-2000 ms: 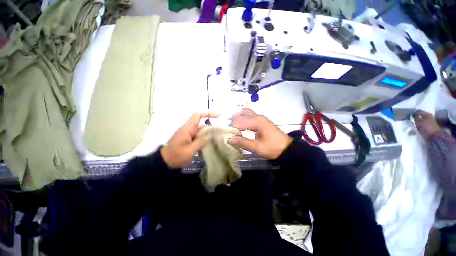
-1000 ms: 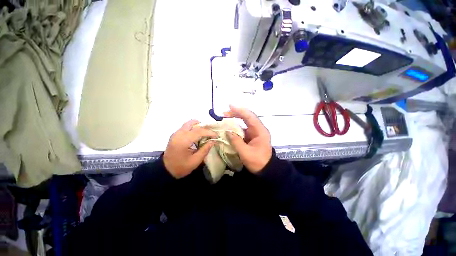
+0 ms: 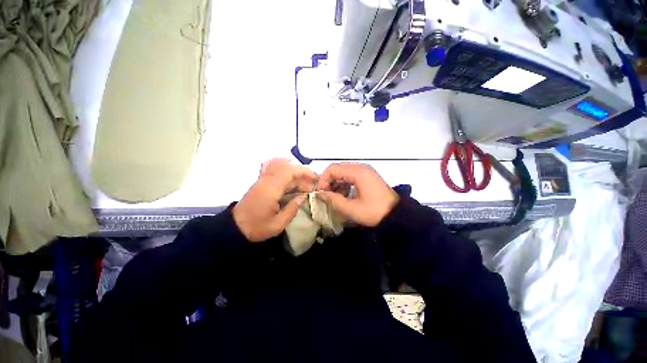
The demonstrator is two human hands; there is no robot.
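Note:
A small bunched khaki garment piece (image 3: 303, 230) is held between both hands at the table's front edge. My left hand (image 3: 273, 200) pinches its top edge from the left. My right hand (image 3: 358, 195) pinches it from the right, fingertips close to the left ones. The fingers hide part of the piece, and its lower end hangs below them. The presser foot and needle (image 3: 352, 96) of the white sewing machine (image 3: 489, 78) are beyond the hands, apart from the piece.
A smooth khaki panel (image 3: 152, 106) lies left of the machine. A crumpled khaki heap (image 3: 32, 127) is at far left. Red-handled scissors (image 3: 466, 166) and a slim tool with dark green wrapping (image 3: 525, 186) lie right. A white cloth (image 3: 567, 262) hangs at the right; a checked sleeve shows beyond.
The hands have drawn closer together, with the khaki piece pinched between the fingertips. The view has shifted, and the hand of the person at right is no longer seen.

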